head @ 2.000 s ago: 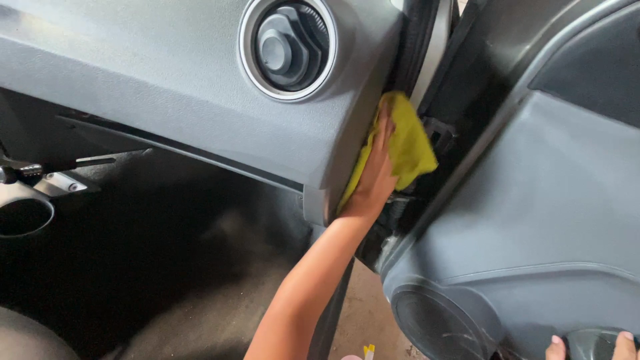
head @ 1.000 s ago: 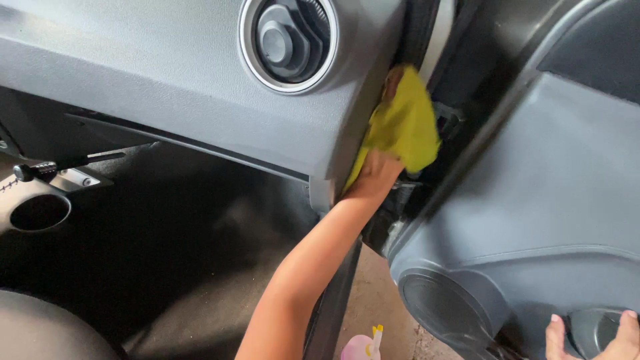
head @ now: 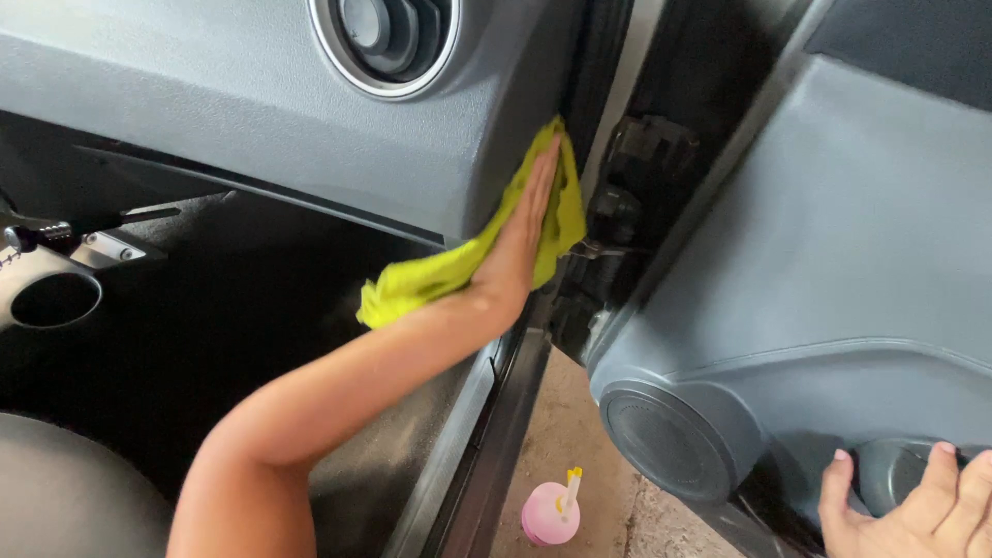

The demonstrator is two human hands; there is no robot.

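Observation:
My left hand (head: 523,221) lies flat, fingers extended together, on a yellow-green cloth (head: 418,287), pressing it to the side end of a grey car dashboard (head: 372,159). One part of the cloth trails left below the dashboard's lower corner; another part shows right of the fingers, close to the door hinge area. At the lower right, my right hand (head: 907,504) rests with spread fingers at the recess of the grey door panel (head: 876,232) and holds nothing visible. Its lower part is cut off by the frame.
A round air vent (head: 385,35) sits in the dashboard. The open door carries a round speaker grille (head: 668,442). The door sill (head: 442,465) runs below my left wrist. Outside on the ground stands a pink bottle (head: 550,513) with a yellow-tipped nozzle. A grey rounded surface (head: 70,488) is at lower left.
The cloth, earlier bunched around my left hand at the dashboard's side, now spreads out leftward under the wrist. My left elbow is bent more. My right hand stays at the door panel.

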